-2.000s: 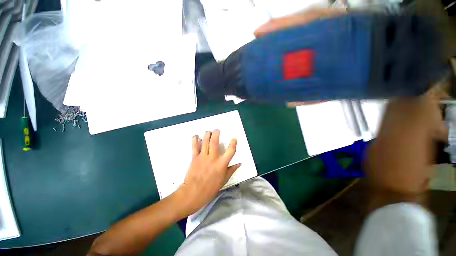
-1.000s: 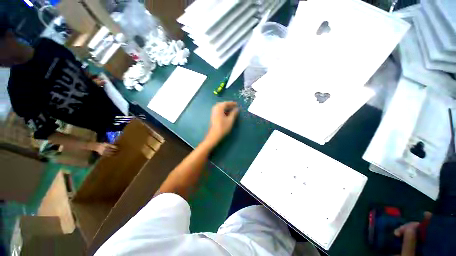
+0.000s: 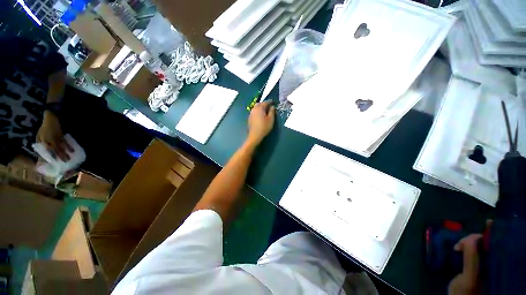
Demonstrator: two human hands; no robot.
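Observation:
My left hand [image 3: 262, 120] is at the screw pile [image 3: 284, 108], fingers curled; whether it holds a screw cannot be seen. My right hand [image 3: 470, 253], cut off at the lower right, grips the dark cordless drill driver [image 3: 507, 190], its bit [image 3: 509, 127] pointing away from me. The drill's black and red battery pack [image 3: 444, 242] shows beside the hand. A white panel housing [image 3: 352, 207] with a raised block and small holes lies at the near table edge between my hands. A small yellow-green screwdriver [image 3: 252, 103] lies just beyond my left hand.
White cover plates [image 3: 346, 86] are stacked behind the housing, with a clear plastic bag [image 3: 300, 57] beside them. A finished panel [image 3: 207, 113] and stacked panels [image 3: 248, 34] stand left and back. An open carton [image 3: 144, 201] is below the table. Another person's hand [image 3: 56, 141] holds something white at far left.
The view has swung left since two seconds ago. My left hand has left the housing and moved to the screws. The drill has moved to the lower right, still in my right hand.

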